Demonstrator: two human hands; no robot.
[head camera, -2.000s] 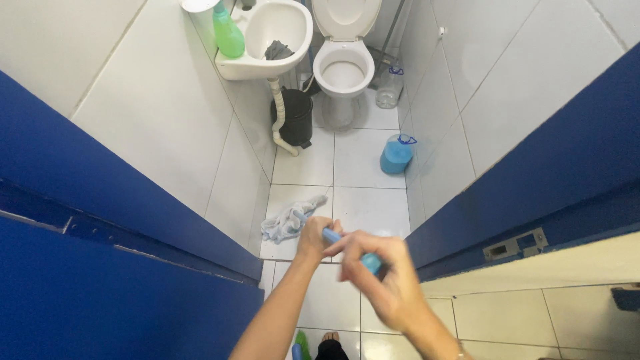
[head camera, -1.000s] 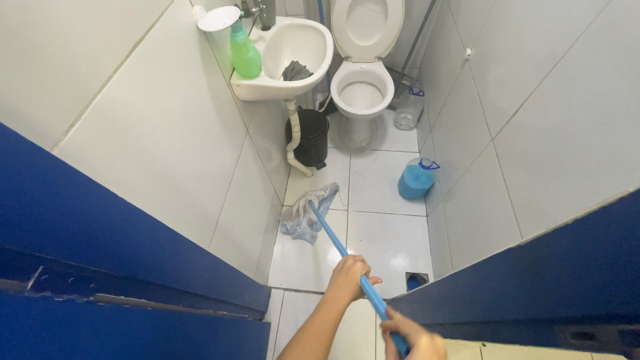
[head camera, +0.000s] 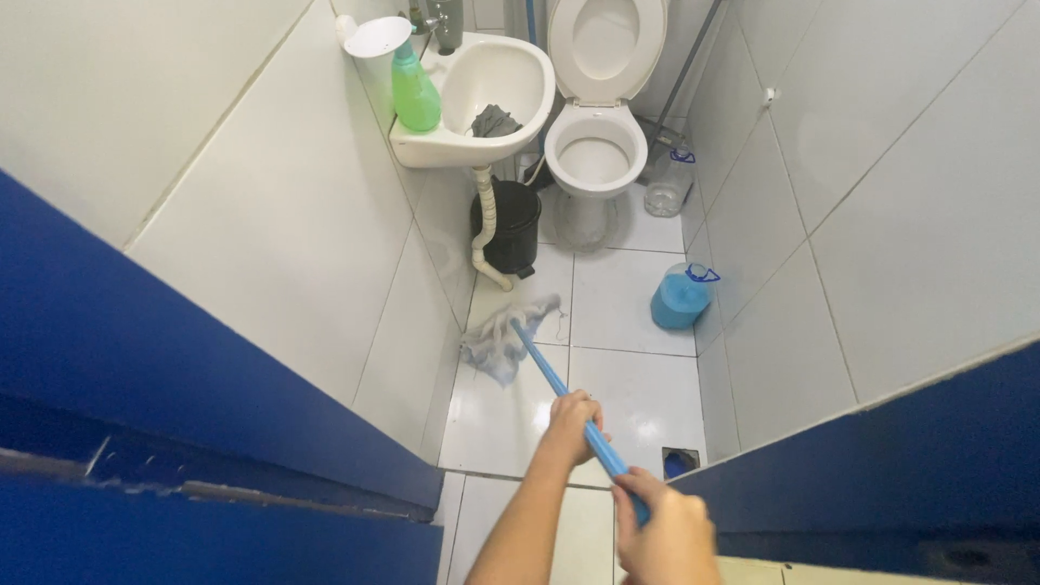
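A long blue handle (head camera: 546, 367) slants up and left from my hands to a wet grey-white cloth (head camera: 497, 345), which lies spread on the white floor tiles near the left wall. My left hand (head camera: 575, 426) is closed around the middle of the handle. Lower and to the right, my right hand (head camera: 662, 528) grips the handle near its visible end and looks slightly blurred. Whatever joins the handle to the cloth is hidden under the fabric.
A drain pipe (head camera: 485, 215) and black pedal bin (head camera: 520, 227) stand beyond the cloth, below a sink (head camera: 528, 81). The toilet (head camera: 597, 150) is at the back. A jug of blue liquid (head camera: 681, 301) stands at right, near a square floor drain (head camera: 680, 461). Blue door frames flank me.
Two seconds ago my hands were close together near the doorway; now they are spaced along the handle. Since one second ago the cloth has shifted slightly and changed its folds.
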